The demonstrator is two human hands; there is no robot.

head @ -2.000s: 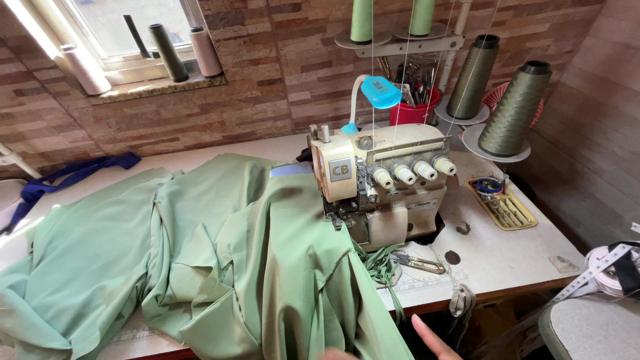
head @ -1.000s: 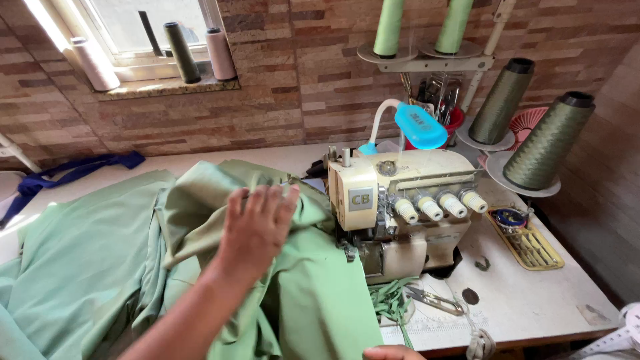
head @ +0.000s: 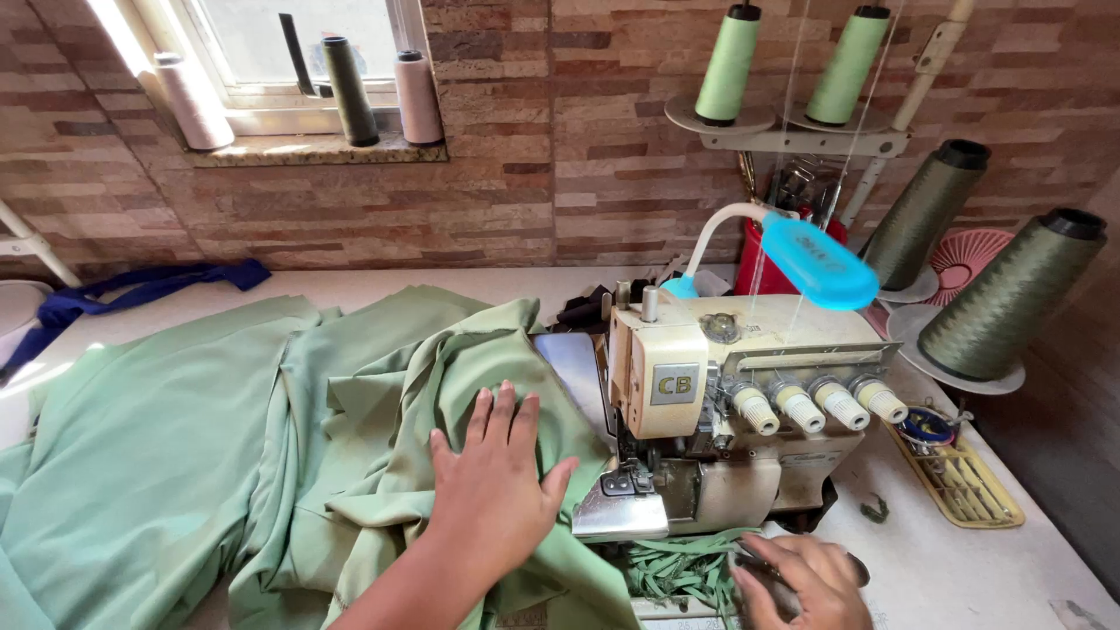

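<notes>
My left hand [head: 494, 477] lies with spread fingers on the bunched green fabric [head: 175, 411], just left of the overlock sewing machine [head: 744, 350]. The fabric reaches the machine's polished metal plate [head: 621, 512], and its edge hangs past the front. At the machine's lower front, my right hand [head: 809, 582] has its thumb and fingers around thread snips [head: 763, 556], mostly hidden by the hand. Beside these fingers is a heap of narrow green fabric trimmings [head: 678, 569]. The presser foot area is partly in shadow.
A blue lamp [head: 818, 261] bends over the machine. Thread cones [head: 1011, 293] stand behind and to its right. A yellow tray [head: 962, 486] with small items is on the right. A dark blue strip [head: 149, 284] lies at the back left.
My left hand has moved down over the fabric from its place one second ago. The fabric has shifted left, uncovering the metal plate. My right hand has come in to the snips by the trimmings.
</notes>
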